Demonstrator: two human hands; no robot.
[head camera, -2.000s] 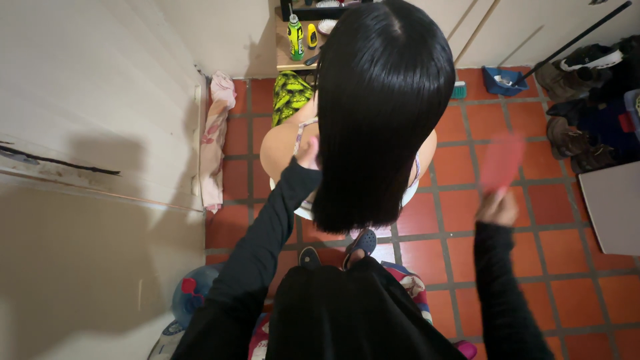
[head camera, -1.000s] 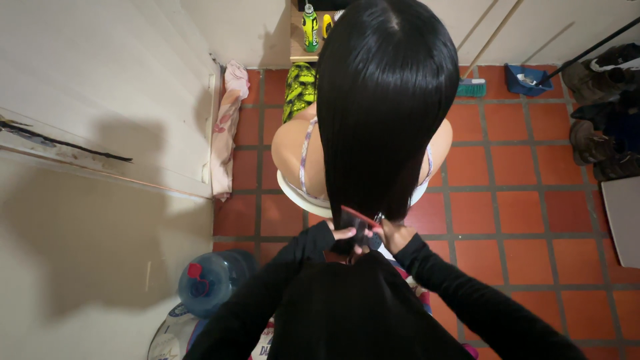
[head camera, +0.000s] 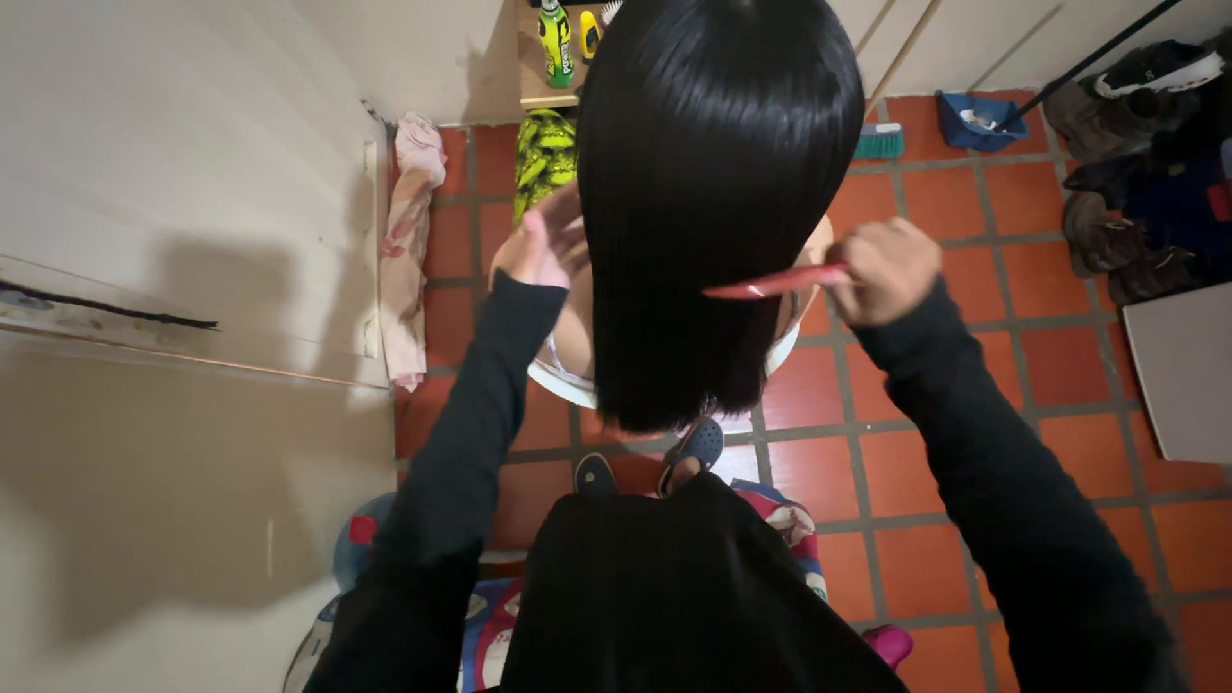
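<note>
Long, straight black hair (head camera: 688, 221) hangs down the back of a person seated on a white seat (head camera: 563, 385). My right hand (head camera: 887, 271) is closed around one end of a red comb (head camera: 775, 282), whose other end points left across the lower hair; its teeth cannot be made out. On the left side of the hair, my left hand (head camera: 551, 245) is raised by the person's shoulder with its fingers apart, holding nothing. Some of its fingertips are blurred near the edge of the hair.
A wooden shelf (head camera: 549, 99) with a green bottle (head camera: 556, 43) stands ahead. A broom head (head camera: 880, 141), a blue dustpan (head camera: 982, 120) and shoes (head camera: 1097, 231) lie to the right. At left are a rolled cloth (head camera: 409, 260) by the door and a blue water jug (head camera: 358, 541).
A second ago both hands were together at the lower hair with the comb; now they are apart, left hand up on the left, right hand with the comb out to the right.
</note>
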